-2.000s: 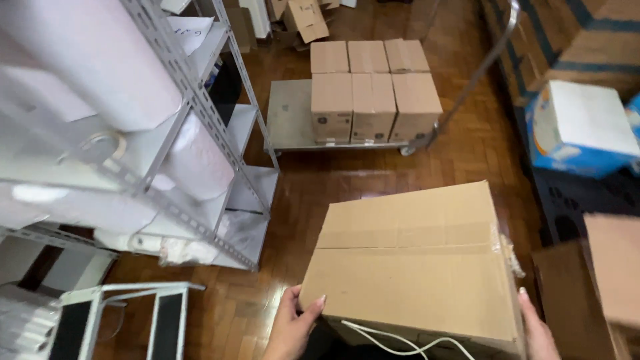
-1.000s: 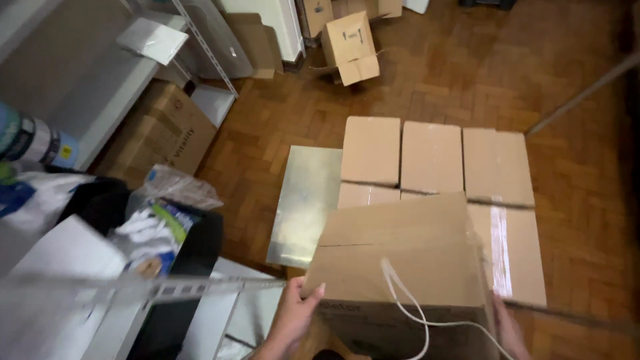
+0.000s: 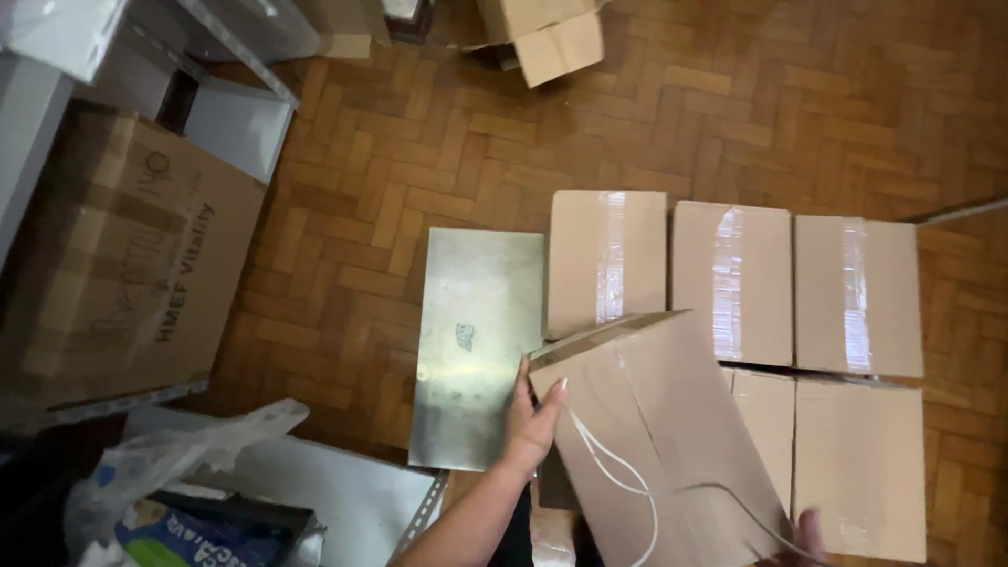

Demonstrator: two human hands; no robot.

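Observation:
My left hand [image 3: 535,421] grips the upper left edge of a cardboard box [image 3: 669,433], its thumb on the near face. At the box's lower right corner is my right hand [image 3: 809,539], partly hidden and blurred, its fingers at the edge. The box is tilted, and a white cord [image 3: 622,472] hangs in a loop over it. Beneath and beyond it, taped cardboard boxes [image 3: 732,276] stand in rows on a flat metal platform cart [image 3: 472,346]. The cart's bare left end shows beside them.
Metal shelving [image 3: 244,126] runs along the left, holding a large carton [image 3: 134,268] with writing. Lower left, a plastic bag [image 3: 197,449] hangs over a shelf edge. An opened cardboard box [image 3: 555,47] lies on the parquet floor [image 3: 488,150] at the top.
The held box has come over the cart's boxes and is now tilted, with both hands still on it. The view has moved toward the cart and looks more steeply down.

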